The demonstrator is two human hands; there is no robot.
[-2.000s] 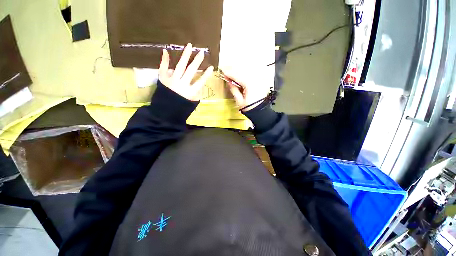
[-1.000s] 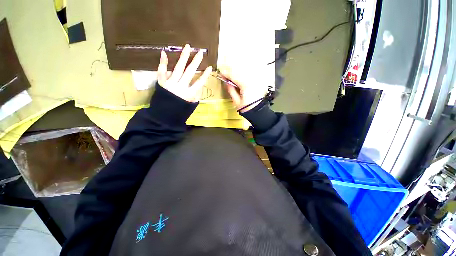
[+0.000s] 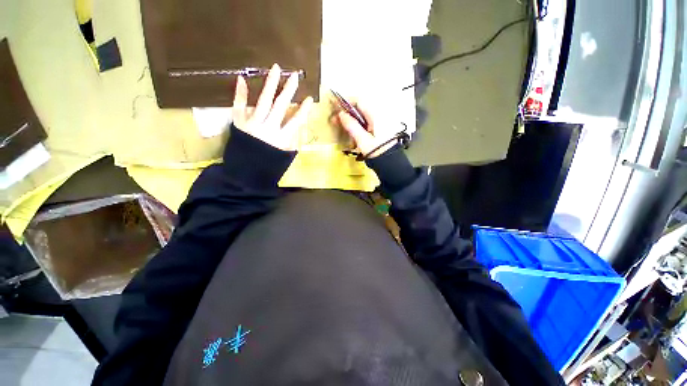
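A yellow bag panel lies on the bench with a brown pocket lining on it. A pale pocket zipper runs across the lining. My left hand lies flat with fingers spread over the lining's lower edge and the zipper's right part; it holds nothing. My right hand is just right of the lining and holds thread snips with the tip pointing up and left. The panel's right part glares to white. A small white backing piece shows below the lining.
Another brown lining lies at the far left. A carton lined with clear plastic stands below the bench edge at left. A blue plastic crate stands at lower right. A black cable crosses the olive bench cover.
The snips' tip has moved away from the lining's lower right corner, and my right hand has turned slightly. The panels appear shifted slightly left. My left hand keeps nearly the same place on the zipper.
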